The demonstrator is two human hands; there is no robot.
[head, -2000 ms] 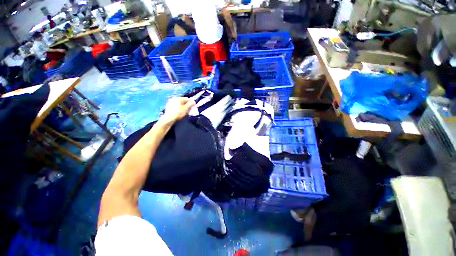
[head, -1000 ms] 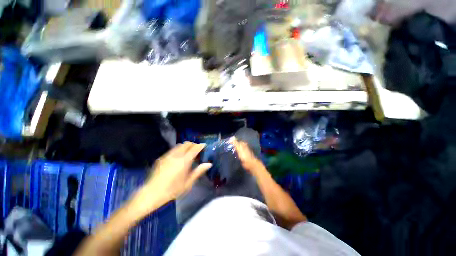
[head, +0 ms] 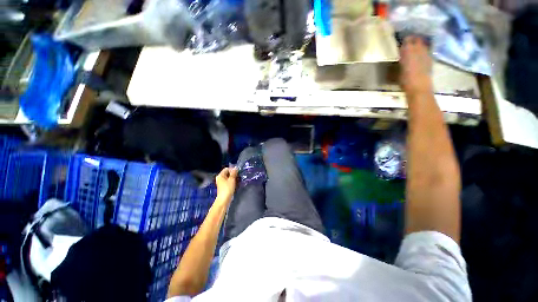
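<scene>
A small clear plastic bag (head: 252,171) with dark contents lies on my lap, over one grey trouser leg. My left hand (head: 226,181) is at the bag's left edge, with its fingers closed on it. My right hand (head: 416,48) is stretched out over the pale sewing table (head: 194,79), at the edge of a shiny clear plastic bag (head: 463,44). Its fingertips are blurred and partly hidden, so I cannot tell what they hold.
The grey-beige machine head (head: 354,41) stands on the table. A blue plastic crate (head: 135,194) is at my left, with a black-and-white garment bundle (head: 97,265) beside it. A blue plastic bag (head: 50,82) hangs at the far left. Dark cloth (head: 171,138) lies under the table.
The view has turned from the aisle to the table and my lap. The garment bundle has left my hand. My right hand has moved from my lap up to the table's right side.
</scene>
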